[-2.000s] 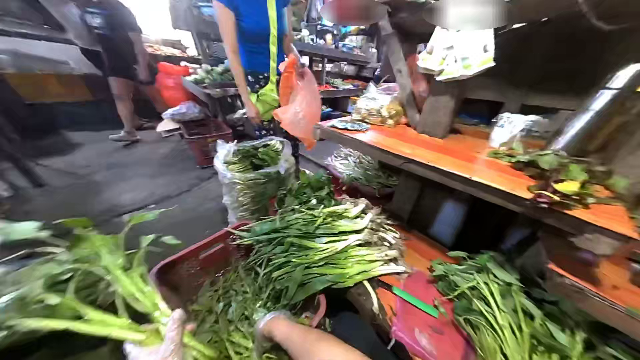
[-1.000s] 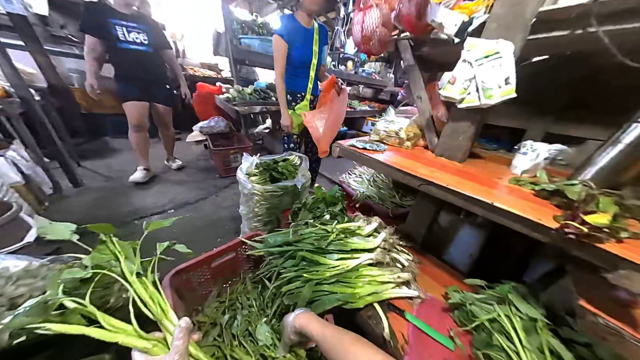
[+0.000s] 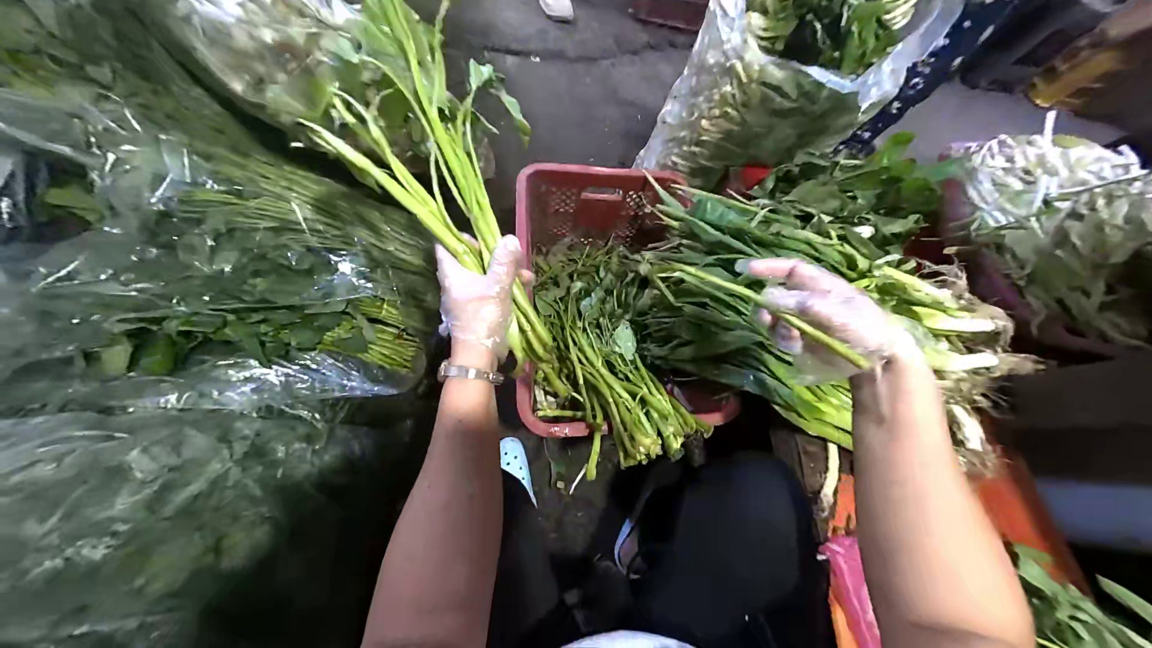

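My left hand (image 3: 481, 292), in a clear plastic glove, is closed around a bunch of long green leafy stems (image 3: 441, 171) at the left side of a red plastic crate (image 3: 589, 216). My right hand (image 3: 823, 310), also gloved, has a single green stem (image 3: 765, 301) between thumb and fingers, above a pile of leafy greens with pale roots (image 3: 945, 315). Inside the crate lie thin leafy stems (image 3: 630, 387), their cut ends hanging over its near edge. A metal bracelet (image 3: 471, 372) circles my left wrist.
Clear plastic bags of greens (image 3: 216, 297) fill the left side. Beyond the crate stands another plastic bag of vegetables (image 3: 738, 108). Bundled greens with white ties (image 3: 1053, 198) lie at the right, and a pink item (image 3: 850, 585) rests on an orange surface at lower right.
The view has tilted sharply down. My right hand, earlier low at the crate's greens, is now raised over the rooted greens with a stem. My left hand still has its bunch.
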